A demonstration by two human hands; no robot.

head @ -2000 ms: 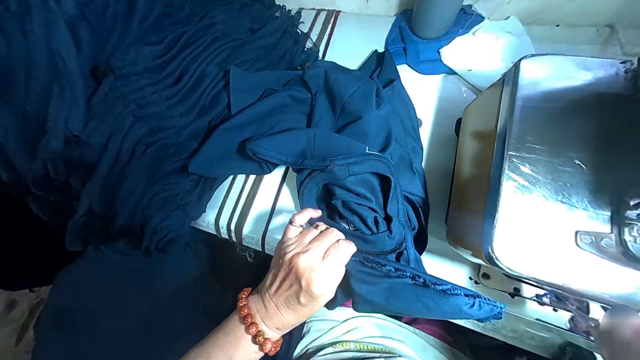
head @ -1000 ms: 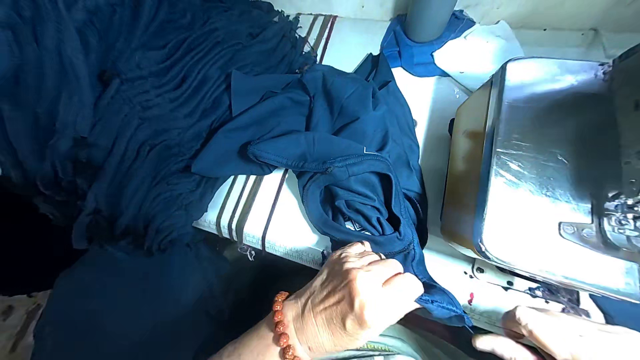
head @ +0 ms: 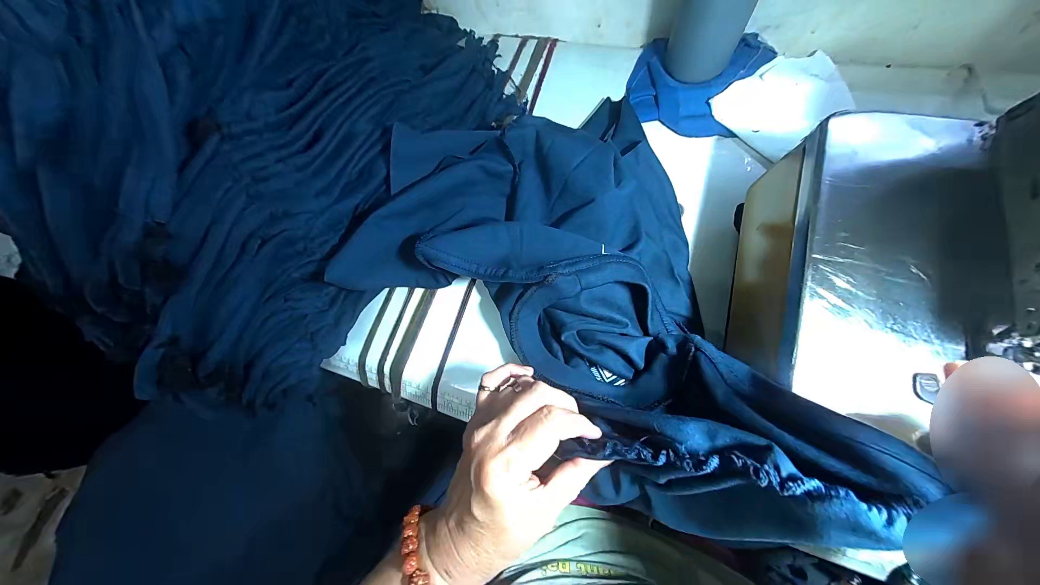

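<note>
A navy blue garment [head: 569, 187] with a round ribbed collar lies over the white striped table edge, its seam drawn out to the lower right. My left hand [head: 520, 455], with a ring and a beaded bracelet, pinches the seam just below the collar between thumb and fingers. At the right edge my right hand [head: 987, 463] is blurred, at the far end of the stretched cloth; part of it lies outside the view, and its fingers cannot be made out. A small woven label [head: 605, 375] shows inside the collar.
A sewing machine with a shiny metal cover [head: 894, 268] stands at the right. Piled navy cloth [head: 268, 162] fills the left. At the back, a grey post [head: 709, 41] has blue cloth [head: 686, 110] around its base, beside a white scrap [head: 784, 101].
The garment's seam, loosely bunched a second ago, is now stretched out toward the lower right. My right hand has moved up and to the right from the lower edge.
</note>
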